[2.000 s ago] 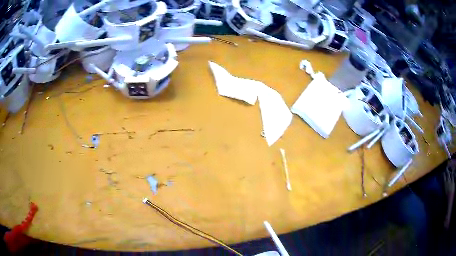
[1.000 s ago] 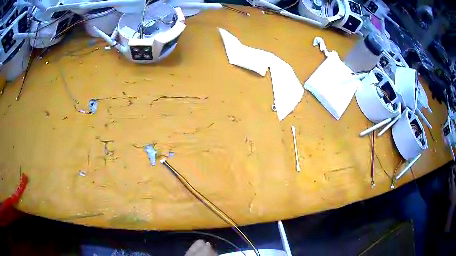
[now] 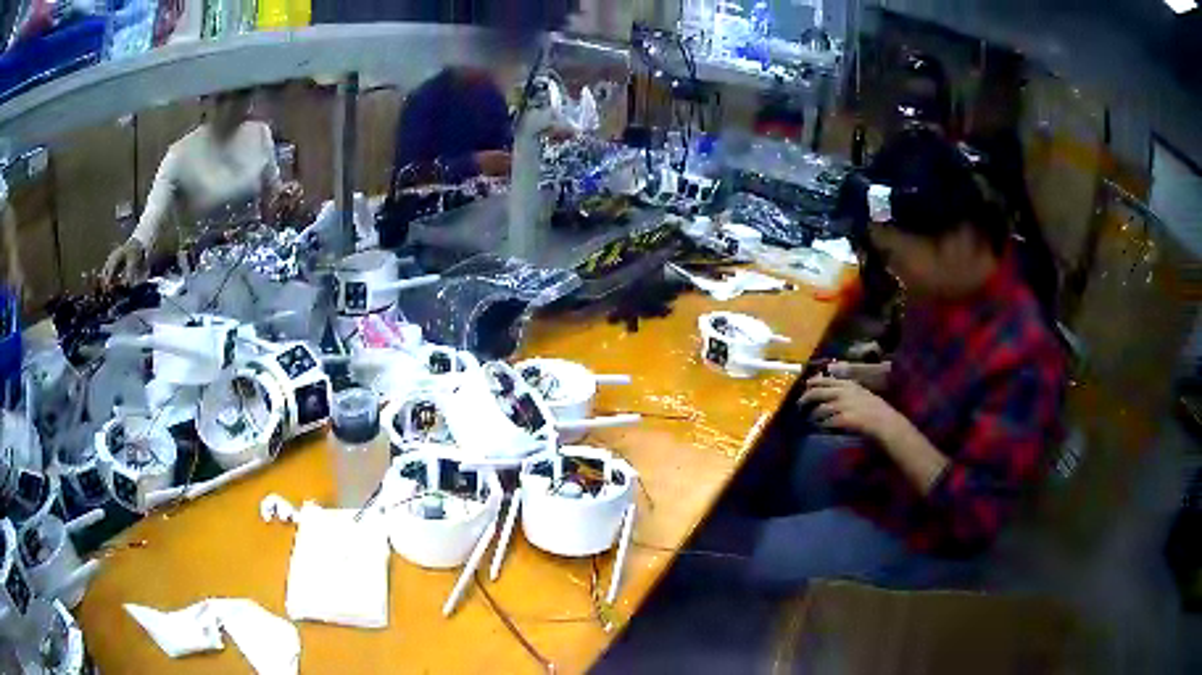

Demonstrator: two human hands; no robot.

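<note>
Neither of my hands is in view. Nearest in front of me, two white round camera housings stand open side up on the orange tabletop, a left one (image 3: 442,528) and a right one (image 3: 576,517), with white antennas sticking out downward. More housings lean behind them. A translucent bottle (image 3: 356,455) with a dark cap stands upright to their left. A white folded cloth (image 3: 339,570) and angular white pieces (image 3: 260,636) lie at the lower left. Thin wires hang toward the table's front edge.
Piled housings (image 3: 237,411) fill the left side. A grey metal shelf (image 3: 237,66) crosses the upper left. A person in a checked shirt (image 3: 991,435) sits at the right table edge near a single housing (image 3: 736,346). Two other people sit behind the shelf.
The view has swung up and to the right, bringing the workshop and people into sight. The hand part and the housing at the bottom edge have left the picture.
</note>
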